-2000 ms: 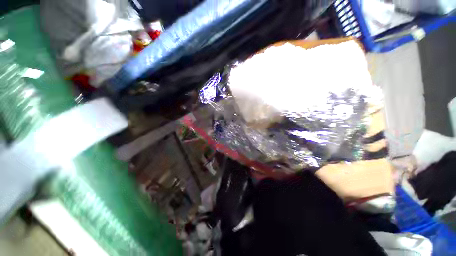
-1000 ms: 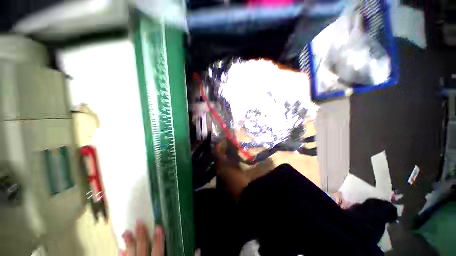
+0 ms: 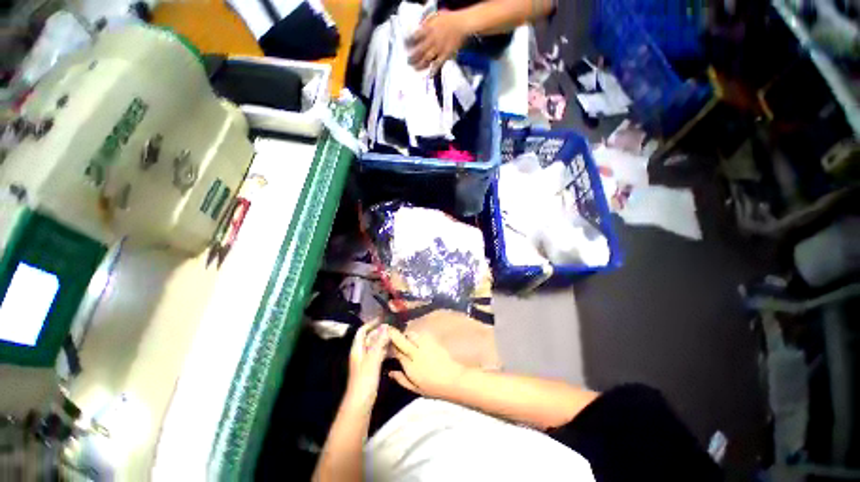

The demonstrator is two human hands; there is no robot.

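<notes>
My left hand [image 3: 369, 350] and my right hand [image 3: 421, 361] meet above my lap, fingertips touching. The fingers are small and blurred, and I cannot tell whether anything is between them. Just beyond them lies a shiny clear plastic bag [image 3: 436, 254] with a red edge, on something tan and flat. Dark material lies below and to the left of my hands.
The cream sewing machine [image 3: 141, 141] stands left on the green-edged table [image 3: 273, 329], with red-handled snips [image 3: 239, 218]. A fabric-filled crate [image 3: 429, 165] and a blue lattice crate [image 3: 608, 221] stand ahead. Another person's hand [image 3: 441, 40] rests on fabric. Scraps lie on the floor.
The view has swung, showing the machine, both crates and another person's hand. My fingers, earlier on the white tabletop, are gone from there; both my hands now meet over my lap.
</notes>
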